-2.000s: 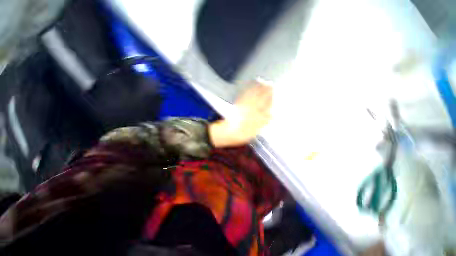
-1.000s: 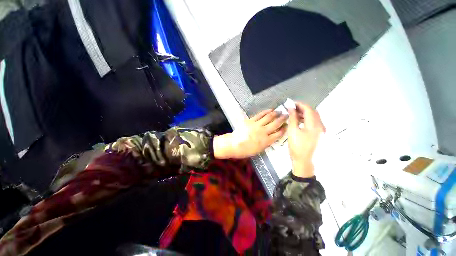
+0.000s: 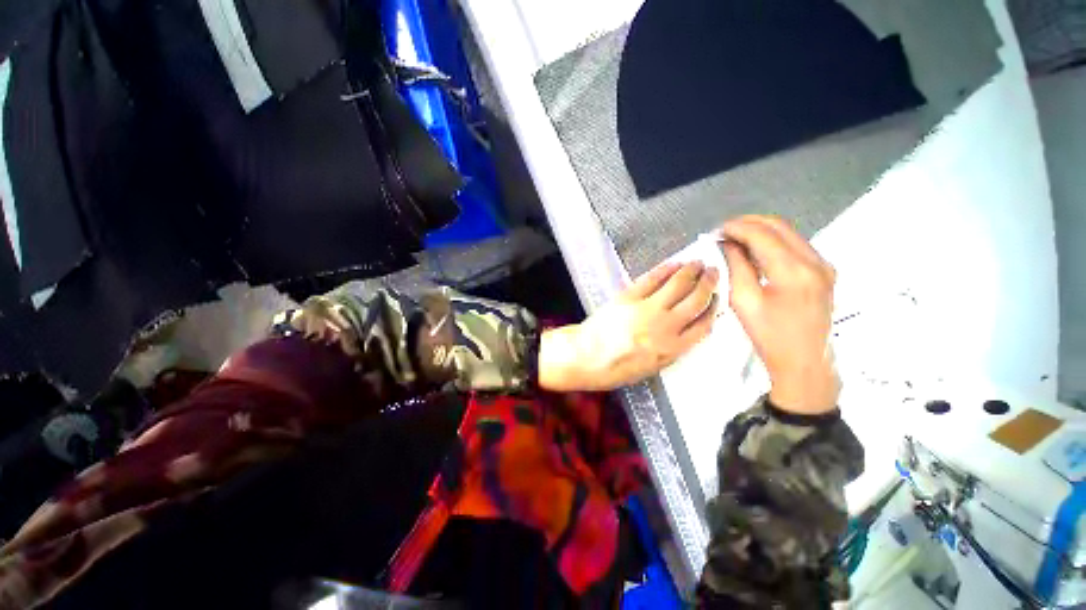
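Note:
A tiny whitish slip [image 3: 711, 253] is between the fingertips of both hands, hard to see against the white table. My left hand [image 3: 637, 330] reaches in from the left with its fingers bent at the slip. My right hand [image 3: 780, 298] pinches the slip between thumb and forefinger. Just beyond the hands lies a grey cloth piece [image 3: 586, 131] on the table. A dark piece with one rounded side [image 3: 762, 95] lies flat on it.
Dark panels with pale strips [image 3: 226, 167] hang at the left beside a blue surface [image 3: 476, 209]. The sewing machine [image 3: 994, 500] is at lower right, with a tan patch [image 3: 1025, 430] on it. Green scissors [image 3: 853, 542] are partly hidden by the right sleeve.
My left hand has come off the table edge by the cloth, and both hands have met at the slip. Since one second ago, the view has shifted and the right sleeve now partly covers the scissors.

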